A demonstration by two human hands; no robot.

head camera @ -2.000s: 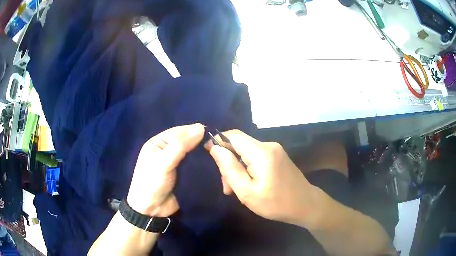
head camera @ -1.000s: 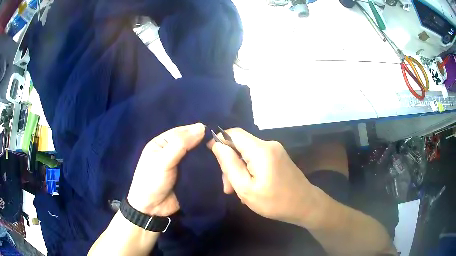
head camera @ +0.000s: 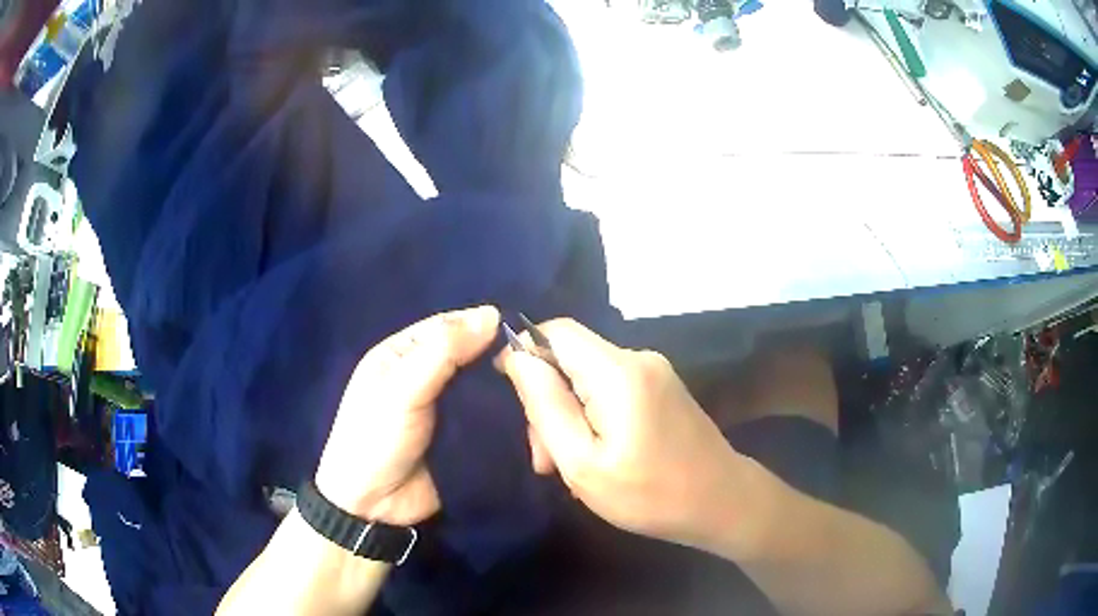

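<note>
A large navy garment (head camera: 361, 259) lies heaped over the table and my lap. My left hand (head camera: 403, 409), with a black watch on the wrist, pinches a bit of the navy fabric between thumb and fingertips. My right hand (head camera: 620, 433) holds small thread snips (head camera: 530, 339). Their two pointed blades stick out past my fingertips, slightly apart, close to my left fingertips. The rest of the snips is hidden in my hand. Any thread at the tips is too small to tell.
A white table (head camera: 747, 181) with a blue front edge is at the right. Scissors with red and orange handles (head camera: 995, 193) lie on it. A white machine part with a dark panel (head camera: 1045, 51) is at the top right. Green and blue items stand at the far left.
My hands keep nearly the same place, shifting slightly down. The snips' blades parted a little, then drew somewhat closer together. The garment is almost unmoved.
</note>
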